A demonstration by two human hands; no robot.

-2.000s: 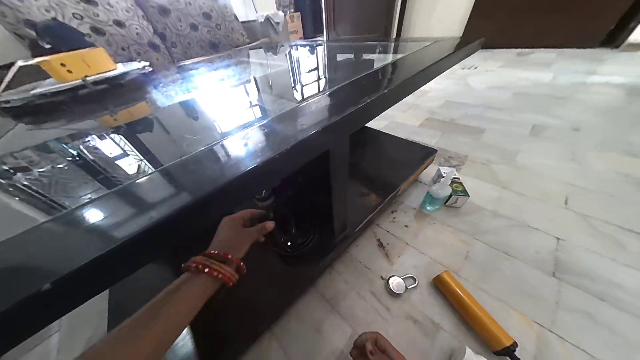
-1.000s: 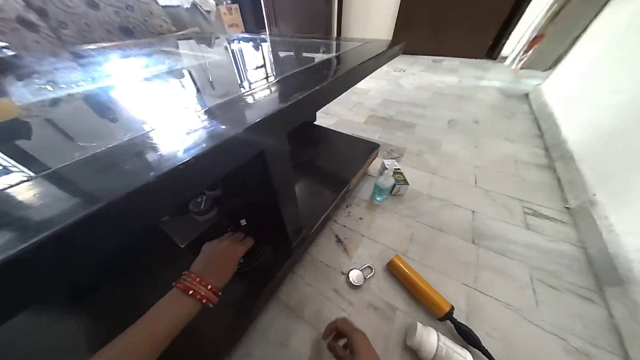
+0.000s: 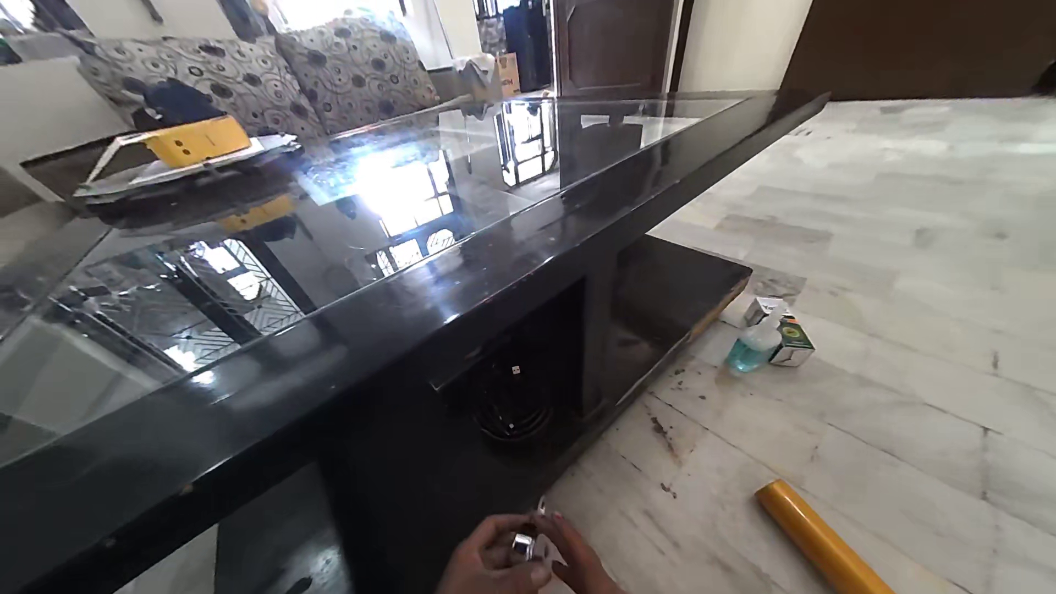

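At the bottom centre, my left hand (image 3: 493, 557) and my right hand (image 3: 577, 561) are together around a small shiny metal padlock (image 3: 524, 544). The padlock's body shows between the fingers of my left hand, and my right fingers touch it at its shackle side. Just beyond my hands is the dark open compartment of a black glass-topped table (image 3: 445, 301), with a coil of black cable (image 3: 513, 417) inside. To the right, on the floor, lies a yellow cylinder (image 3: 821, 540), cut off by the lower edge of view.
A bottle of blue-green liquid (image 3: 755, 342) and small boxes (image 3: 792, 345) stand on the marble floor beside the table's low black shelf (image 3: 676, 289). A yellow object (image 3: 198, 142) rests on a stack on the tabletop. A patterned sofa (image 3: 355, 70) is behind.
My left hand has come out of the table compartment and joined my right hand. The padlock, on the floor in the earlier frames, is now held in my hands. The view has shifted.
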